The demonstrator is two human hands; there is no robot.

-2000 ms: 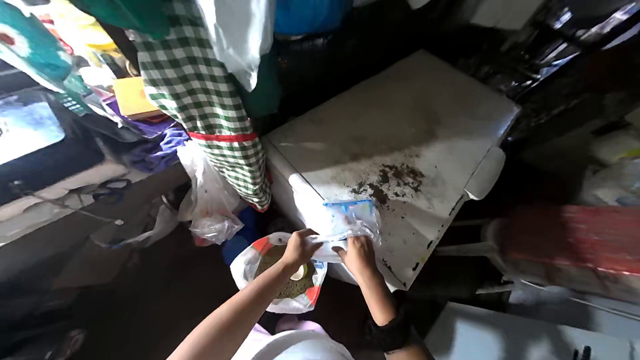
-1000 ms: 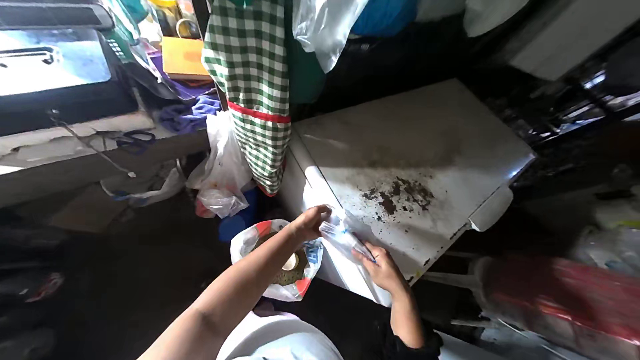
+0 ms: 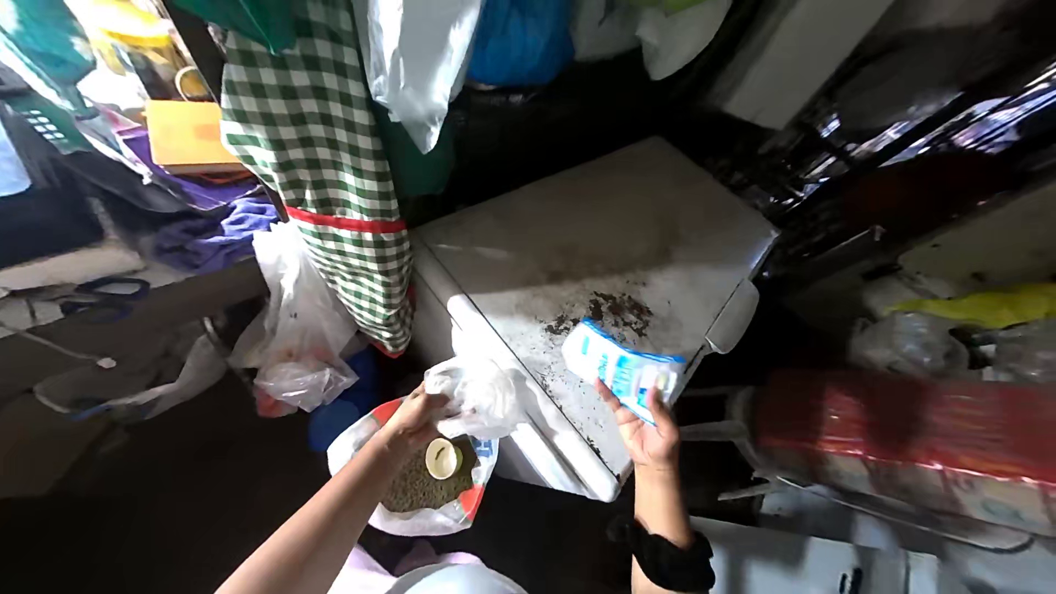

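Note:
My left hand [image 3: 418, 414] holds a bunched, thin translucent plastic bag [image 3: 478, 396] above an open sack [image 3: 351, 445]. Small brownish-green grains or pellets [image 3: 412, 487] fill the sack, and a round cream cup or scoop [image 3: 443, 459] lies on them. To the right, my right hand [image 3: 648, 429] grips a flat white and blue printed plastic packet [image 3: 619, 363] by its lower edge, with the fingertips over its front. Behind the packet, dark crumbs [image 3: 619, 312] are scattered on the worn white top of an appliance or cabinet [image 3: 528, 239].
A green checked cloth [image 3: 330, 165] hangs at the upper left beside a tied plastic bag [image 3: 301, 330]. Scissors [image 3: 111, 289] lie on the left ledge. A red-covered seat or bundle [image 3: 899, 429] stands at the right, near white chair-like legs. More bags hang at the top.
My hands, close together over the appliance edge earlier, are now apart. The bunched bag is in my left hand and the printed packet in my right.

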